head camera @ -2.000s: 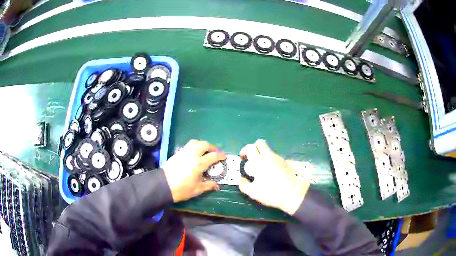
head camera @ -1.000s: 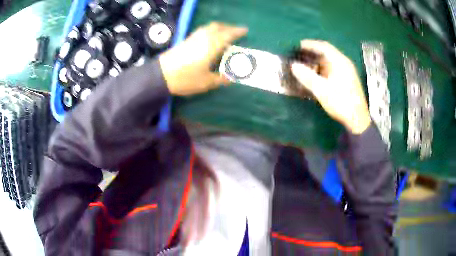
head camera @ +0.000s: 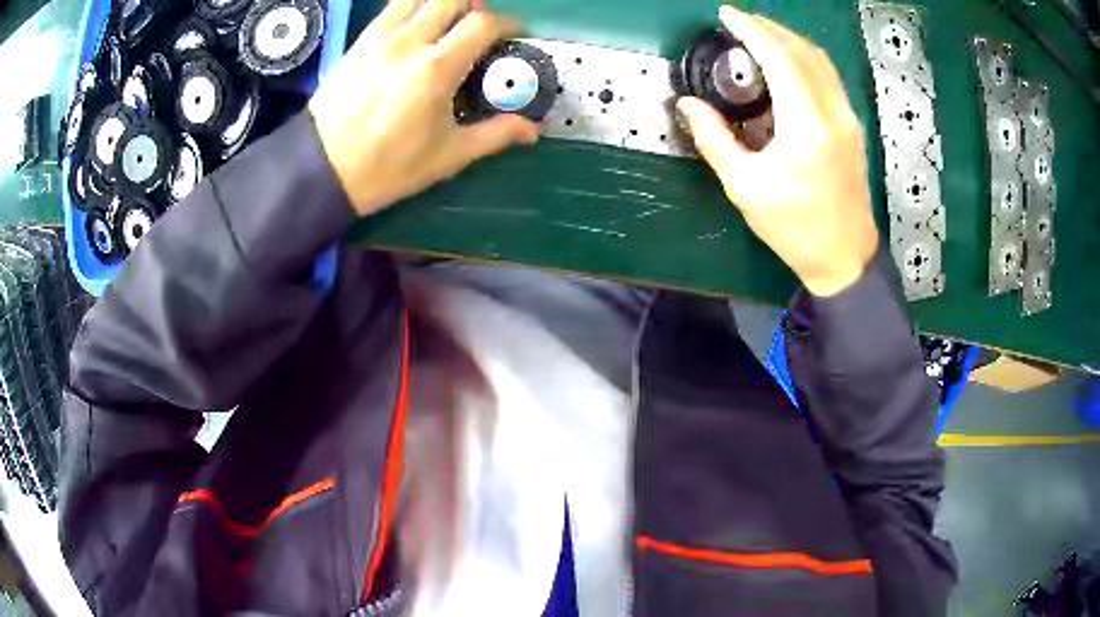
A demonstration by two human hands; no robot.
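A silver fixture plate [head camera: 609, 99] with small holes lies crosswise on the green bench in front of me. A black disc with a pale centre [head camera: 510, 84] sits at its left end. My left hand [head camera: 416, 103] is around that disc, thumb and fingers at its edge. My right hand [head camera: 790, 157] holds a second black disc [head camera: 726, 75] between thumb and fingers at the plate's right part. Whether this disc touches the plate is hard to tell. The plate's right end is hidden by my right hand.
A blue bin [head camera: 328, 54] heaped with black discs stands at the left. Stacked blister trays [head camera: 34, 350] are at the far left. Loose empty plates [head camera: 913, 157] lie at the right, two of them close together [head camera: 1005, 169]. A blue crate [head camera: 953, 383] of discs sits below the bench edge.
The view has tilted down and shifted, so bench things sit higher. The plate's middle holes now show clearly between my hands. My left hand has closed in around the left disc.
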